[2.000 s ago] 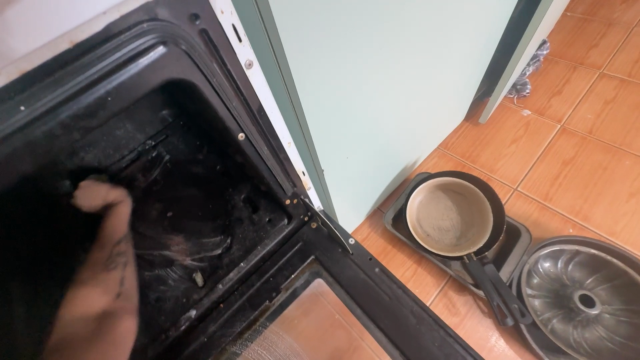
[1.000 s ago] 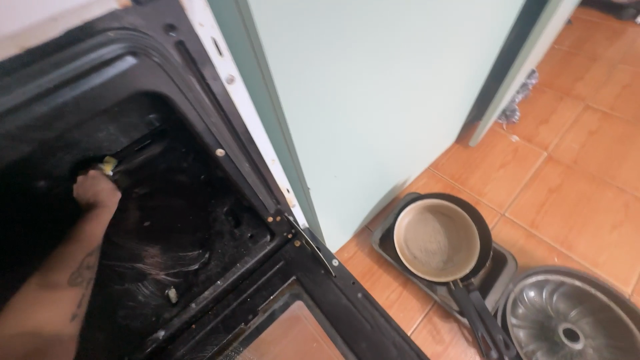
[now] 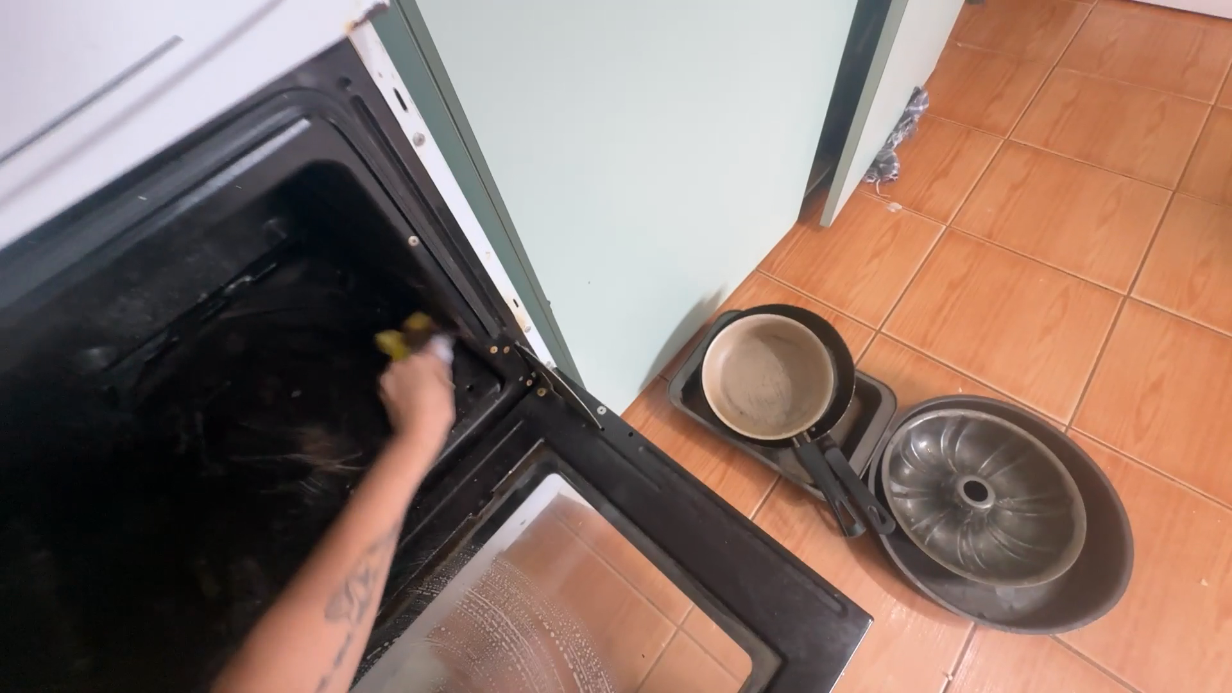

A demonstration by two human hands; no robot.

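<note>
My left hand [image 3: 419, 385] reaches into the black oven cavity [image 3: 241, 385], near its front corner by the door hinge. Its fingers are closed on a yellow sponge [image 3: 402, 339], which is blurred by motion; something whitish shows beside the fingers. Pale streaks mark the dark surface inside the oven. Below the cavity the oven door [image 3: 731, 539] hangs open, and its glass [image 3: 577, 597] bears arcs of droplets or suds at the lower left. My right hand is out of view.
Against a pale green cabinet panel [image 3: 635, 144], a frying pan with a beige interior [image 3: 768, 377] rests on a dark baking tray [image 3: 881, 390]. Beside them, a fluted ring cake pan [image 3: 1020, 520] sits in a larger round pan [image 3: 1107, 539] on orange floor tiles. A crumpled grey cloth [image 3: 895, 140] lies farther back.
My left hand has moved with the sponge from deeper in the oven toward the hinge-side corner. The view has shifted, showing more of the door glass. The pans have stayed in place.
</note>
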